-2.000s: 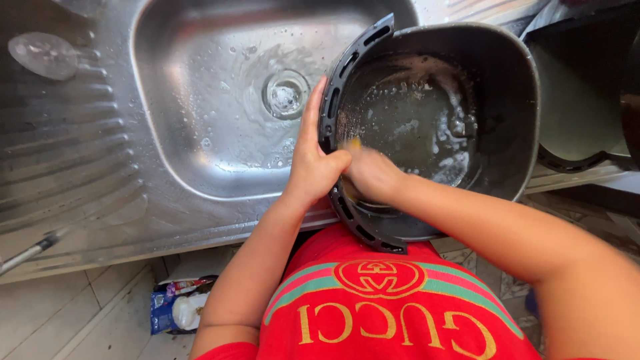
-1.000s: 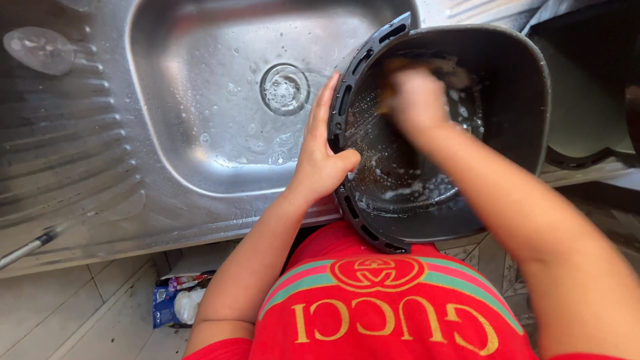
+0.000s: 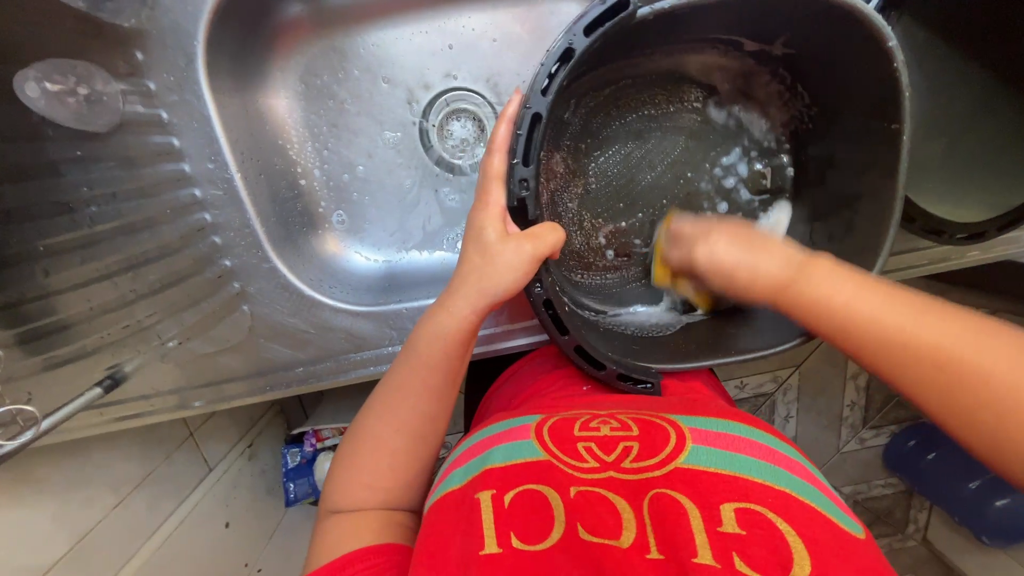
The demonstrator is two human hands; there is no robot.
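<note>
A dark air fryer basket [image 3: 852, 152] rests tilted on the sink's front edge, its open mouth facing me and its slotted rim [image 3: 530, 140] on the left. My left hand [image 3: 500, 248] grips that rim, thumb on the inner side and fingers along the outside. Inside the basket, my right hand [image 3: 720, 252] is blurred and holds a yellow sponge [image 3: 668, 264] against the lower inner surface. White suds and small droplets cover parts of the basket's inside. The fingertips of my right hand are partly hidden by blur.
The stainless steel sink [image 3: 336, 184] with its drain [image 3: 460, 130] lies left of the basket. A clear plastic spoon-like item [image 3: 70, 94] sits on the ribbed drainboard [image 3: 104, 216]. Another dark vessel [image 3: 960, 120] stands at the right. Below are a blue packet [image 3: 300, 474] and a dark blue object [image 3: 952, 480].
My right hand has moved from the upper part of the basket's inside down to its lower part. My left hand stays on the rim.
</note>
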